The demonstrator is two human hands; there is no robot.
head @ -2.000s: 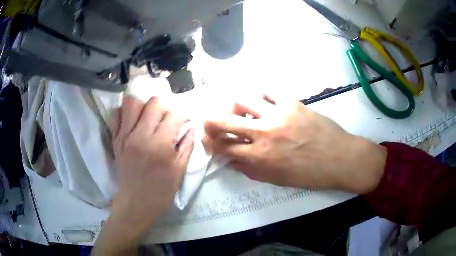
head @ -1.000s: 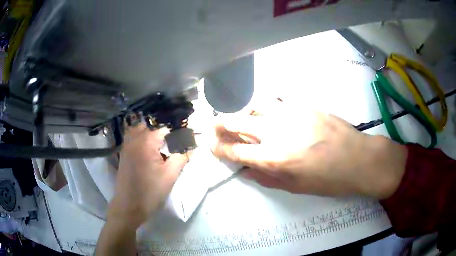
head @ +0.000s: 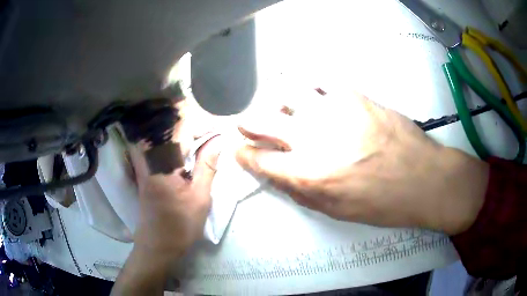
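Note:
White fabric (head: 222,199) lies under my hands in front of the sewing machine head (head: 86,52), with a pointed corner towards the table's front edge. More pale fabric (head: 101,191) hangs in folds to the left. My left hand (head: 173,202) holds the fabric between thumb and fingers beside the dark presser parts (head: 151,124); its fingertips are partly hidden behind them. My right hand (head: 370,167) holds the fabric's right side with thumb and fingers, its upper part washed out by lamp glare. The needle point cannot be made out.
Scissors with green and yellow handles (head: 462,98) lie right of my right hand. A dark seam (head: 445,120) crosses the table there. A printed ruler scale (head: 346,257) runs along the front of the white table (head: 289,234). A round-patterned machine part (head: 17,217) shows at far left.
The view has shifted and moved closer; the machine head now covers more of the upper left. Both hands stay on the fabric, my left hand now partly behind the presser parts.

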